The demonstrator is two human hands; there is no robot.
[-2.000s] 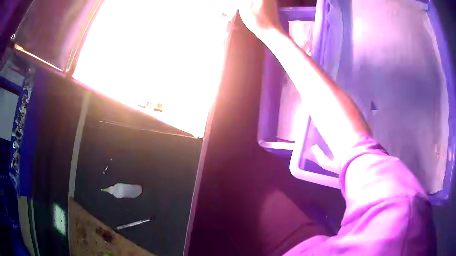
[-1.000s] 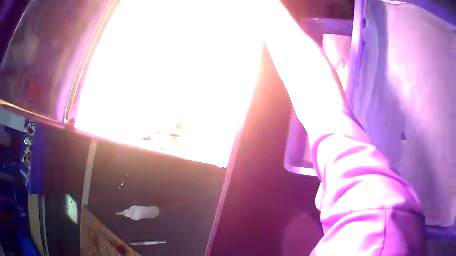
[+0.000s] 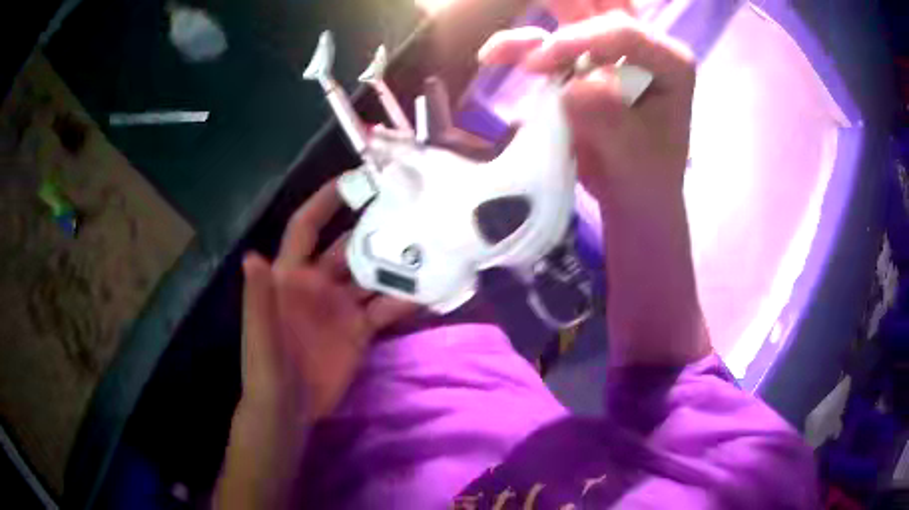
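A white toy motorcycle body (image 3: 458, 204) is held over my lap, beside the bench edge. Two thin prongs with pale flared ends stick up at its left, and a thin dark loop (image 3: 563, 294) hangs below it at the right. My left hand (image 3: 319, 289) supports its left end from beneath, with the fingers partly behind it. My right hand (image 3: 623, 95) is at its upper right end, with a small white piece (image 3: 634, 82) showing at the fingers. The image is slightly blurred, so the exact finger contact is unclear.
A stained brown board (image 3: 80, 269) lies on the dark bench at the left, with a green and blue tube (image 3: 60, 207) on it. A slim pale tool (image 3: 159, 118) and a blurred white bottle (image 3: 196, 33) lie beyond. A brightly lit purple bin (image 3: 762, 189) stands at the right.
The view has swung down to my lap. My right arm has come back from its far reach, my left hand has come into view, and the motorcycle body is now held.
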